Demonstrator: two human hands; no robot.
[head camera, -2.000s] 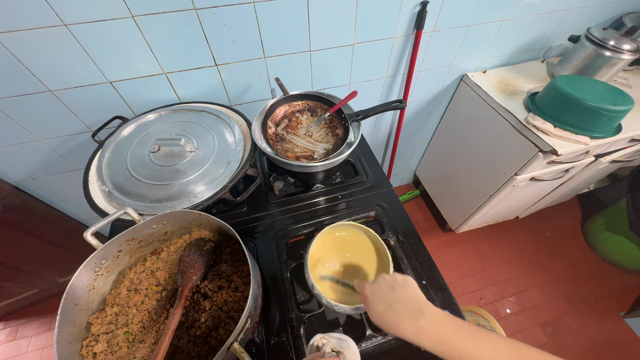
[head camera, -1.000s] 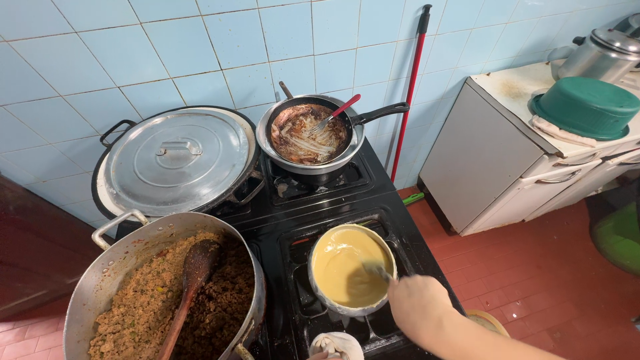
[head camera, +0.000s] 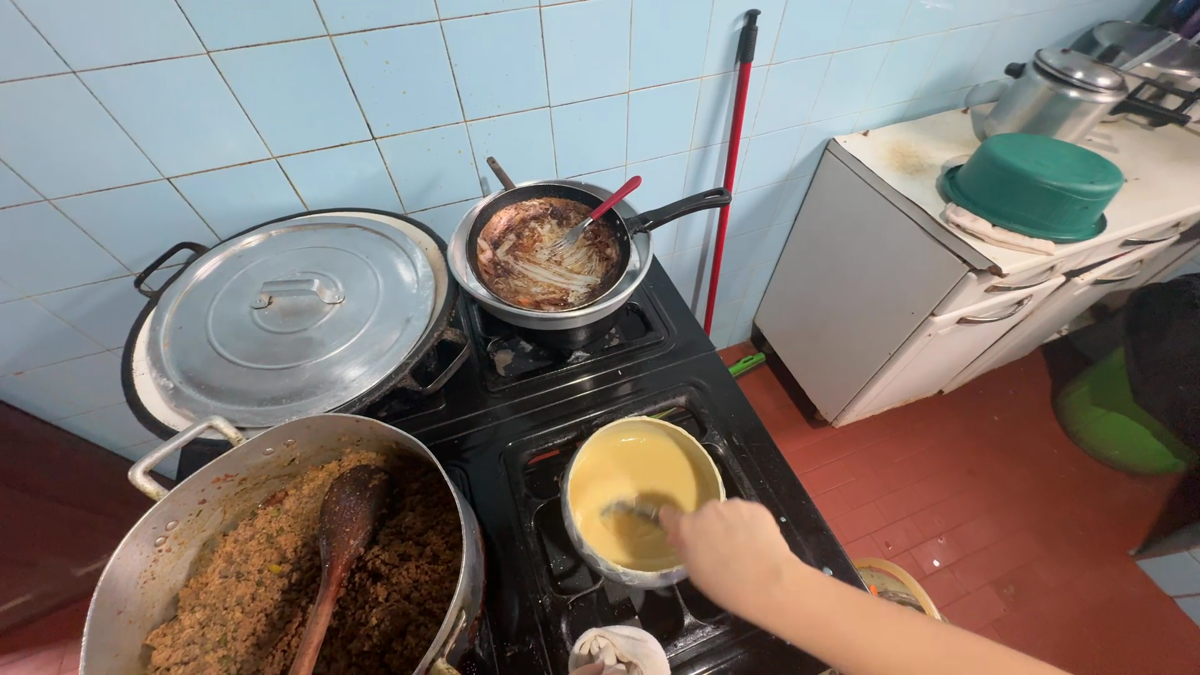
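My right hand (head camera: 731, 553) grips a metal utensil (head camera: 637, 511), whose far end is dipped in a creamy yellow mixture (head camera: 647, 469) inside a small round pot (head camera: 621, 574) on the front right burner. At the bottom edge a whitish cloth (head camera: 621, 649) is bunched below the pot; a bit of my left hand (head camera: 589, 669) shows beside it, too little to tell its grip. To the left, a large aluminium pot (head camera: 122, 591) contains browned ground food (head camera: 234, 562) with a dark wooden spoon (head camera: 349, 534) resting in it.
A lidded pan (head camera: 216, 356) and a skillet (head camera: 487, 267) holding a red-handled fork (head camera: 609, 202) occupy the rear of the black stove (head camera: 647, 375). A red pole (head camera: 731, 169) leans on the tiles. Right stands a cabinet (head camera: 853, 272) bearing a green basin (head camera: 1036, 187) and a metal pot (head camera: 1055, 98).
My right hand has shifted within the pot area, bringing the utensil from the right side of the mixture back toward its middle since one second ago.
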